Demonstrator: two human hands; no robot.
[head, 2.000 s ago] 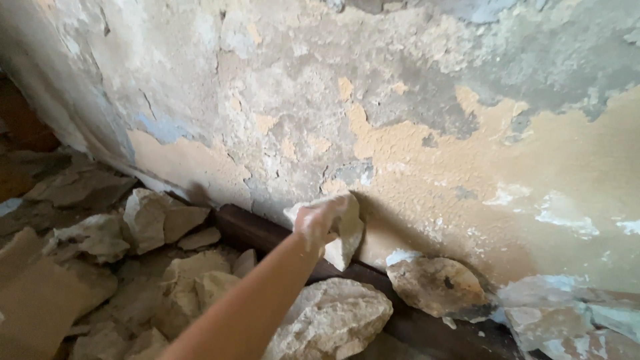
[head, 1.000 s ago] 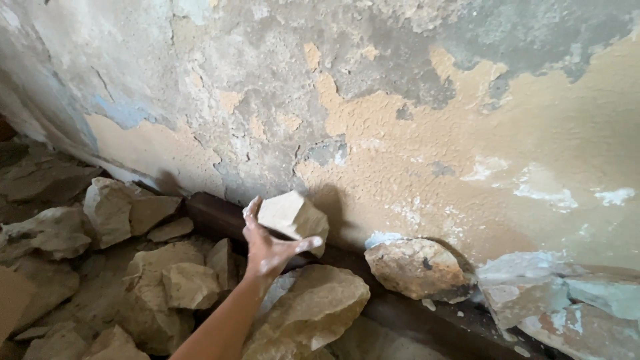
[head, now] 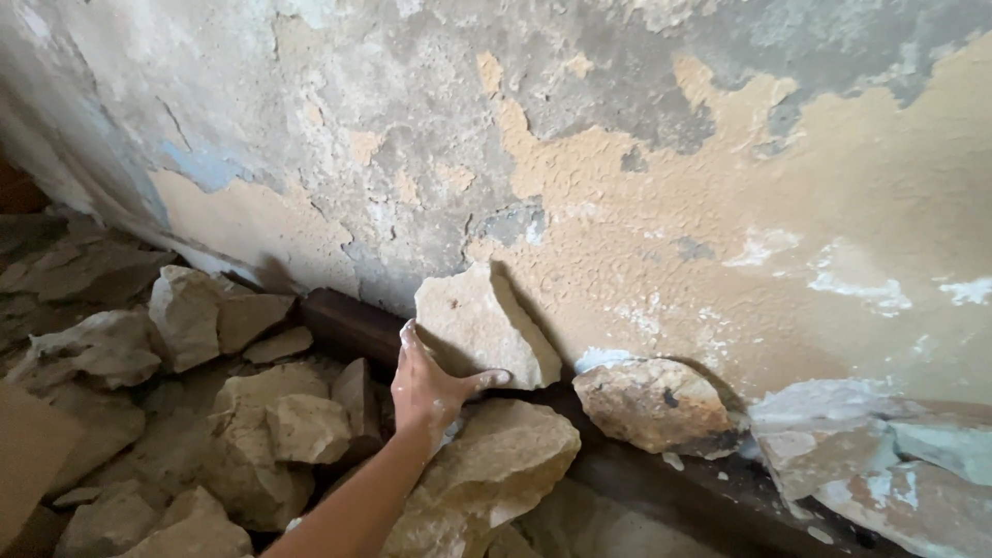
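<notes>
My left hand [head: 430, 387] reaches up from the bottom edge and holds a pale, angular stone [head: 484, 329] by its lower left side. The fingers lie along the stone's left edge and the thumb stretches under its bottom edge. Whitish residue marks the fingertips and thumb. The stone is upright at the peeling plaster wall [head: 604, 217], just above a dark beam-like ledge [head: 349, 325]. To its right, a brown, rough stone [head: 659, 403] sits against the wall with white paste at its top. My right hand is out of view.
Rough stones [head: 263, 426] are piled at the lower left. A large stone [head: 504, 457] lies below the held one, close to my wrist. More flat stones with pale smears [head: 891, 457] stand along the wall at the right. Part of a tan flat object [head: 31, 457] shows at the left edge.
The held stone has been turned against the wall, and its broad face now shows. My left hand has moved from on top of it to its lower left side.
</notes>
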